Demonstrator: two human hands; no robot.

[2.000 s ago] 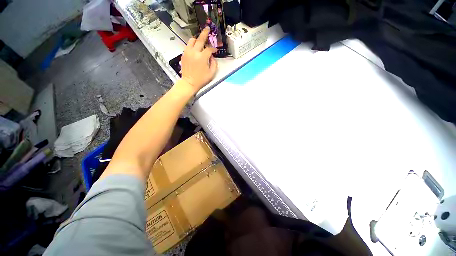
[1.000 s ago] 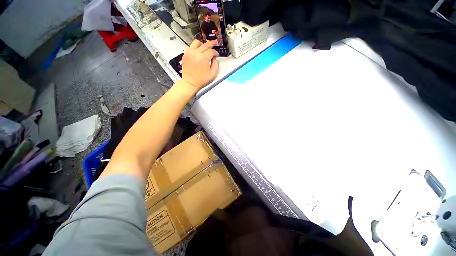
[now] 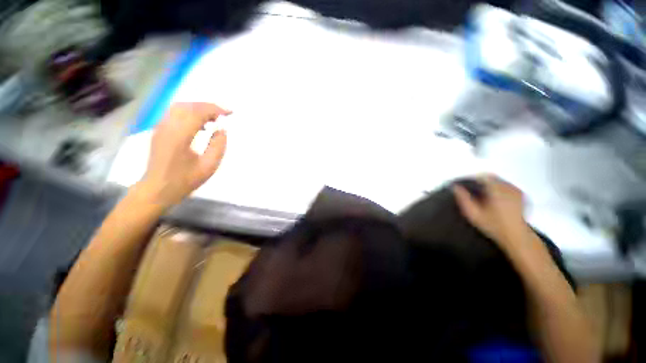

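The view is blurred by motion. Black and dark brown cloth (image 3: 397, 283) lies bunched at the table's front edge and hangs over it. My right hand (image 3: 496, 205) grips the upper right edge of this cloth, with the thumb on top. My left hand (image 3: 185, 150) is over the left part of the white table (image 3: 319, 106), with thumb and fingers apart and nothing in it. The white and blue sewing machine head (image 3: 542, 67) is at the upper right. Its needle area is too blurred to make out.
Cardboard boxes (image 3: 166, 283) stand below the table's front edge at the left. A smartphone (image 3: 88, 85) stands at the table's left end, blurred. Dark cloth lies along the far edge. A small blurred dark object is at the table's right end.
The view has swung right toward the machine. My left hand has left the phone and is over the white table. My right hand has come into view, holding the dark cloth.
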